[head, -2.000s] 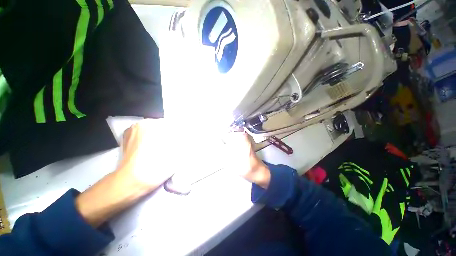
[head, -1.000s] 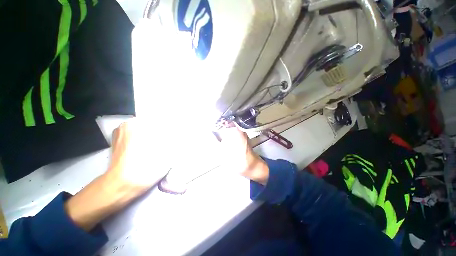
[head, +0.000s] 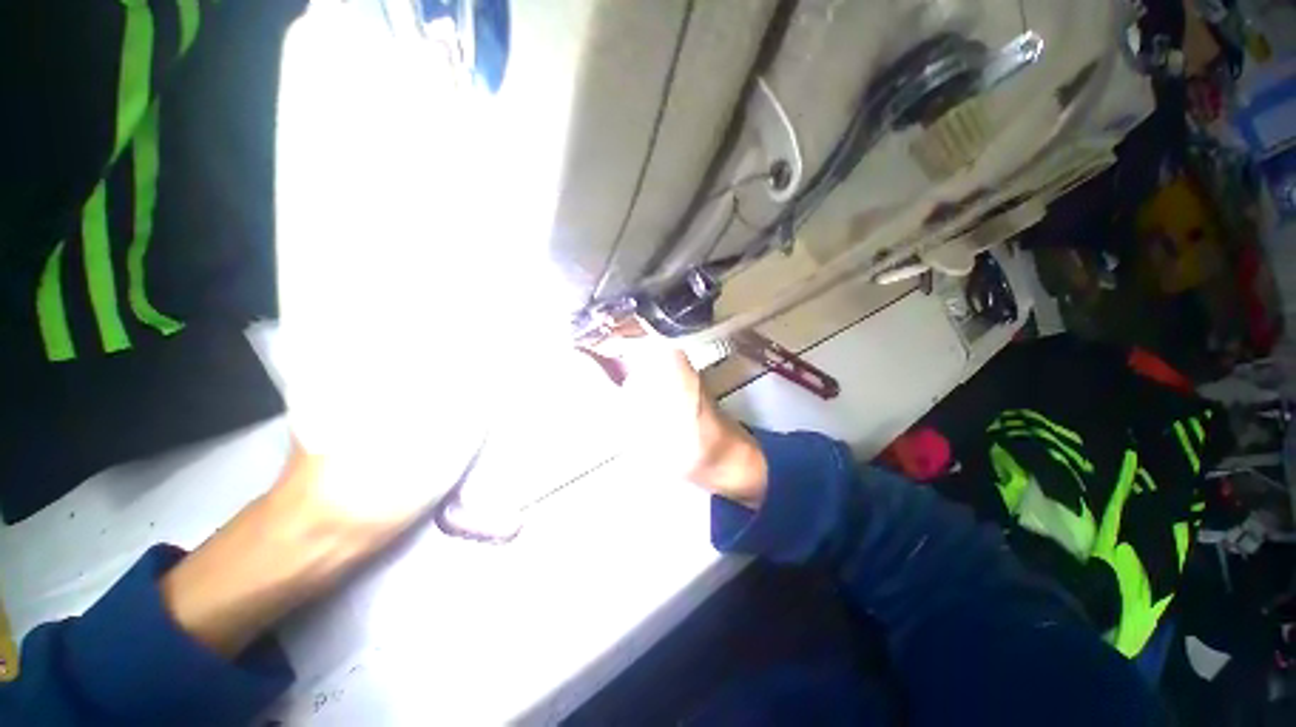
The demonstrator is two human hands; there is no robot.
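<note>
The cream-white sewing machine head [head: 810,100] fills the top middle, its round blue logo cut off by the upper edge. My right hand [head: 668,405] is at the needle area [head: 611,324], fingertips raised against small metal parts there. Glare hides whether the fingers grip anything. My left hand [head: 355,490] lies to the left of the needle area, its fingers washed out by the bright lamp light [head: 384,256]. What my left hand touches or holds cannot be seen. The ridged tension knob [head: 955,139] shows on the machine face.
Black cloth with neon green stripes [head: 185,270] lies at the left. Red-handled snips [head: 793,367] lie on the machine bed right of my right hand. More dark and neon green garments [head: 1087,497] are at the lower right, beside the white table [head: 597,625].
The view has moved closer, so the machine head looks larger and its logo has slid up to the edge. Both hands remain around the needle area, with my right fingertips raised slightly.
</note>
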